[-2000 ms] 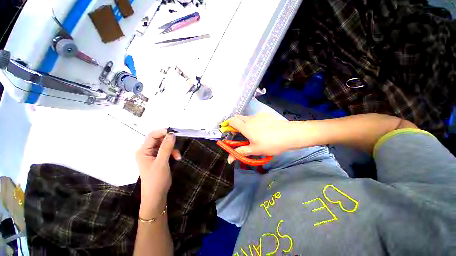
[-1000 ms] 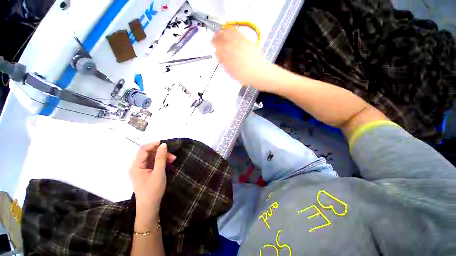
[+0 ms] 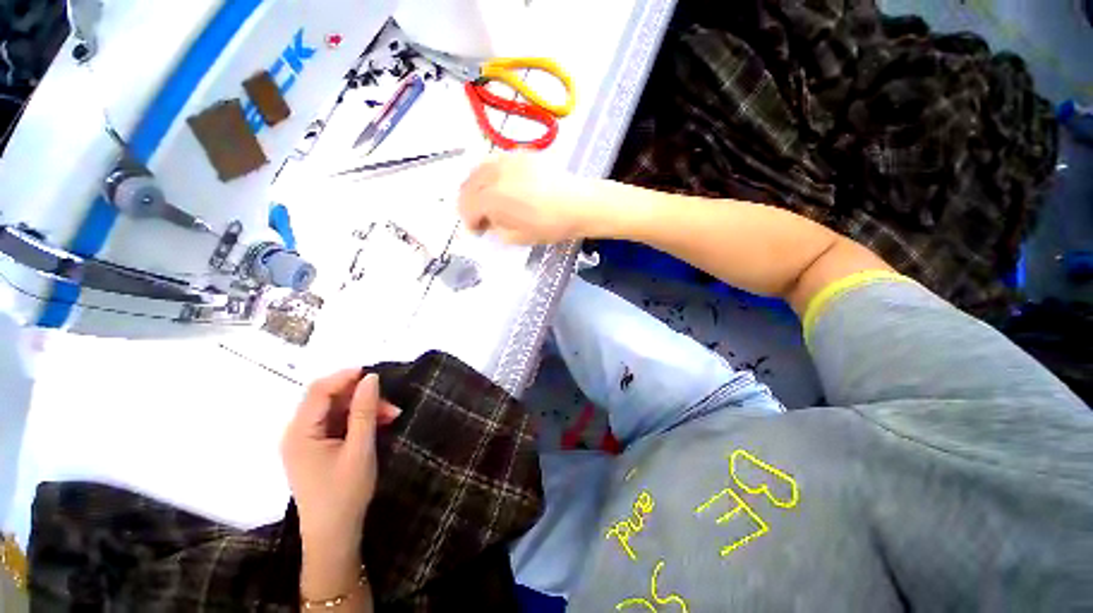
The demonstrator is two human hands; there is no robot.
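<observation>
A dark plaid garment piece (image 3: 450, 461) hangs over the table's front edge and spreads to the lower left. My left hand (image 3: 336, 443) pinches its upper edge between thumb and fingertips. My right hand (image 3: 509, 201) is over the table, with no tool visible in it; its fingers are curled and partly blurred, so I cannot tell if they hold anything small. The scissors (image 3: 521, 105), with one yellow and one red-orange loop, lie on the table beyond my right hand. The presser foot (image 3: 288, 314) is beyond my left hand, apart from the cloth.
The white sewing machine (image 3: 72, 180) stands at left, with brown swatches (image 3: 228, 140) on it. Pink-purple snips (image 3: 390, 116), tweezers (image 3: 402, 163) and dark scraps (image 3: 381, 66) lie on the table. A grey scale strip (image 3: 563, 228) runs along its edge. Plaid cloth (image 3: 887, 132) is heaped at right.
My right hand carried the scissors from the cloth to the back of the table, let them go and drew back nearer. My left hand still pinches the plaid piece. The camera view has shifted slightly.
</observation>
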